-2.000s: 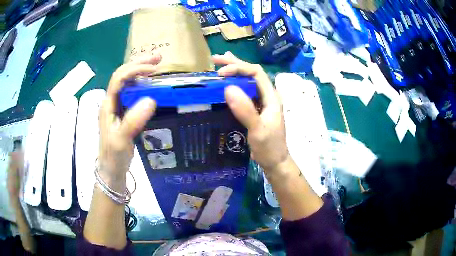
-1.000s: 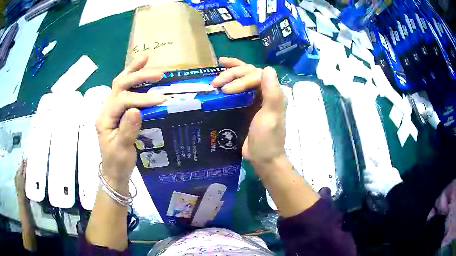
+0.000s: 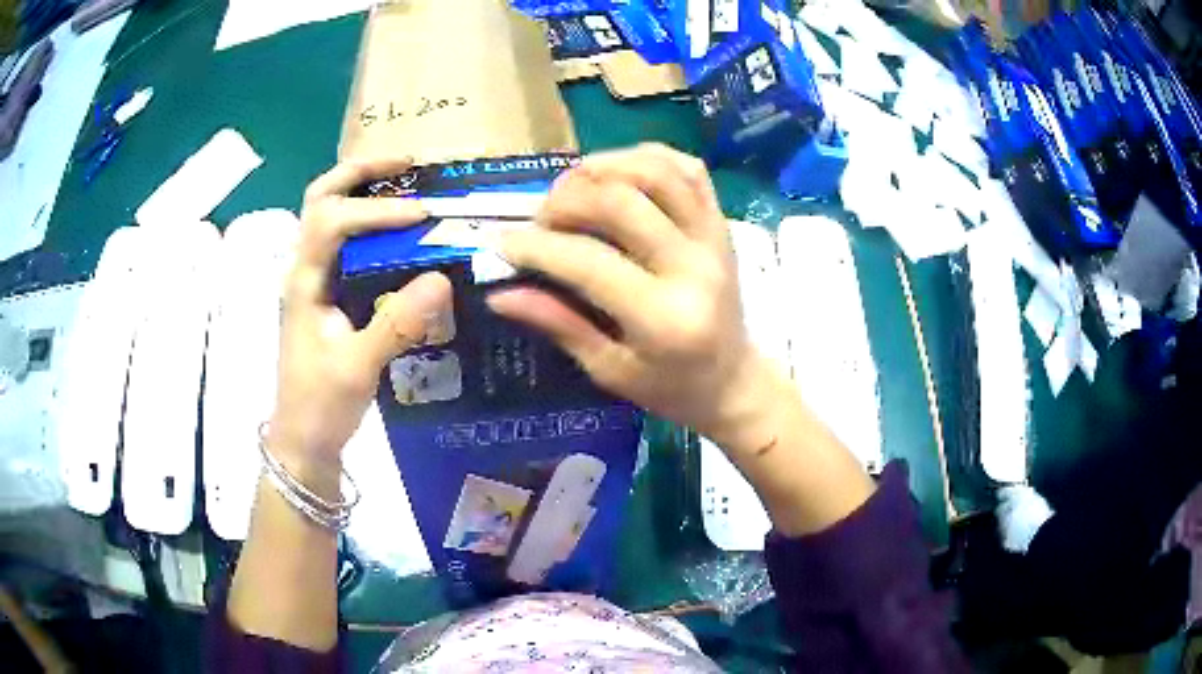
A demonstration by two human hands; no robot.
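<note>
A dark blue retail box (image 3: 527,461) with laminator pictures stands in front of me, its "A4" end at the top. My left hand (image 3: 345,310) grips the box's upper left side, thumb on the printed face. My right hand (image 3: 646,283) is at the upper right of the box, fingers bent over the end and touching a small white tab (image 3: 493,266). The right hand hides part of the end and printed face. A brown carton sleeve (image 3: 455,79) marked "SL200" lies just behind the box.
White laminators (image 3: 165,382) lie side by side at left and more (image 3: 833,342) at right, by crinkled clear film (image 3: 728,579). White slips (image 3: 910,171), a small blue tray (image 3: 813,167), a standing blue box (image 3: 747,86) and a row of blue boxes (image 3: 1074,119) are at upper right.
My right hand has moved from the box's right side inward over the end, onto the white tab. My left hand keeps its hold. The white unit at far right has shifted.
</note>
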